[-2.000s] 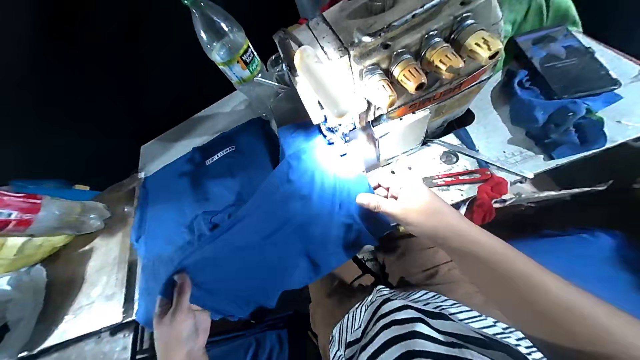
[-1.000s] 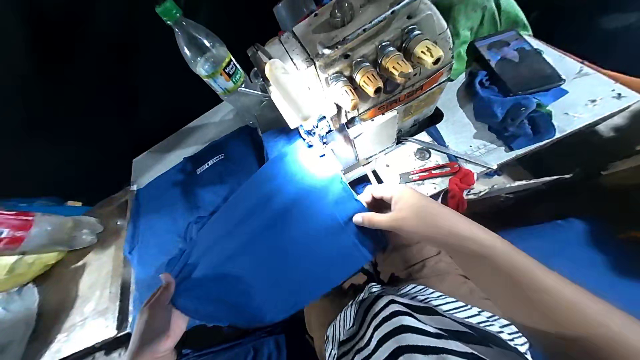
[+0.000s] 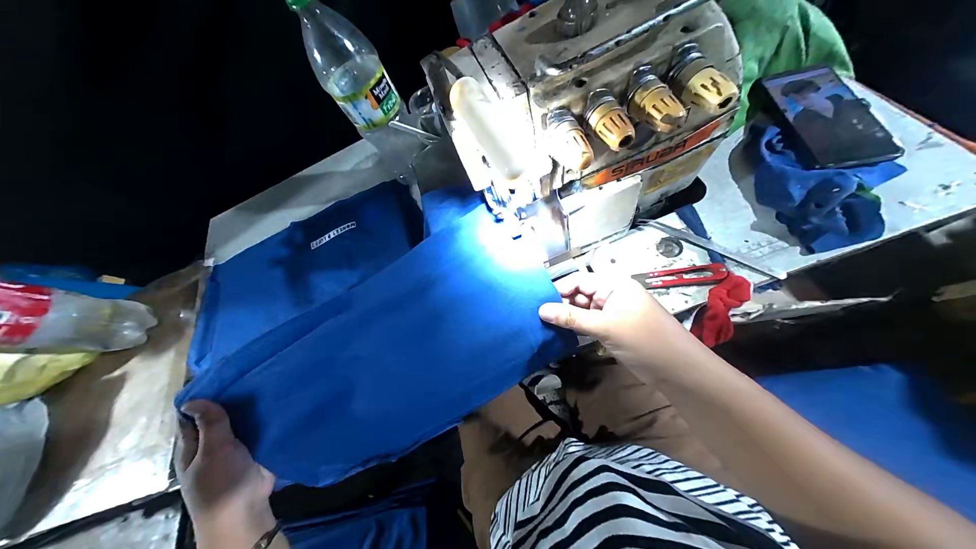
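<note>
A piece of blue fabric stretches taut between my hands, its upper edge at the lit needle area of a Siruba overlock sewing machine. My left hand grips the fabric's lower left corner between thumb and fingers. Close to the machine's front, my right hand pinches the right edge. Under and behind the held piece lies more blue fabric with a small white printed mark. Red thread snips lie on the machine plate, right of my right hand, with a red cloth strip at their handle.
A clear plastic bottle stands behind the machine's left side. Another bottle lies at the far left beside plastic bags. On the right, a phone rests on crumpled blue cloth, near green cloth. More blue fabric lies at lower right.
The held fabric, bunched and folded two seconds ago, is now spread smoother and straighter between my hands. Both hands keep their grip on it.
</note>
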